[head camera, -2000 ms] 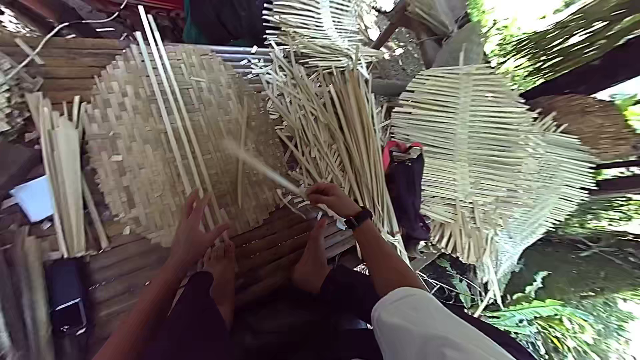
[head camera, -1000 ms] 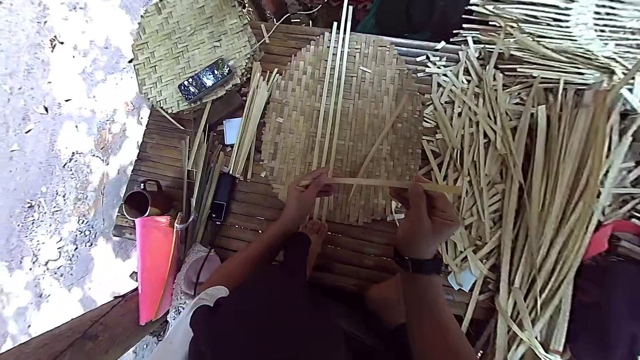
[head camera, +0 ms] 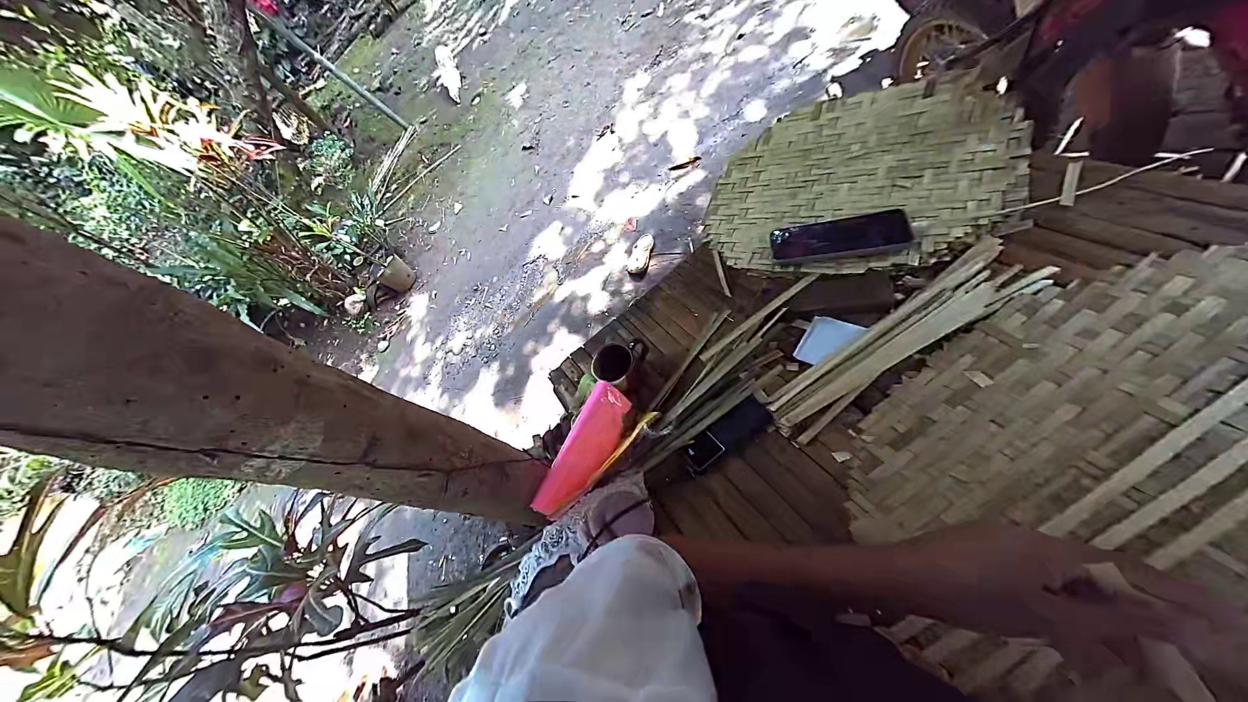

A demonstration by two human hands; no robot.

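Observation:
My left hand [head camera: 1082,595] reaches in from the bottom, blurred, over the lower edge of a round mat of woven bamboo strips [head camera: 1082,380] at the right. A pale flat strip [head camera: 1175,673] shows at its fingers; blur hides whether they close on it. Several long narrow strips [head camera: 1160,458] lie slantwise on the mat, just above the hand. My right hand is outside the view. Left of the mat lies a bundle of flat bamboo strips [head camera: 902,331].
A second woven mat [head camera: 868,166] bears a dark phone [head camera: 841,237]. On the slatted bamboo platform [head camera: 780,487] are a mug [head camera: 614,363], a pink sheath-like object [head camera: 585,448], a white box [head camera: 829,339] and a black device [head camera: 726,434]. A thick wooden post [head camera: 244,400] stands left.
The view has swung far to the left. One second ago both hands held a flat strip across the round mat; now only my left hand shows, low at the right.

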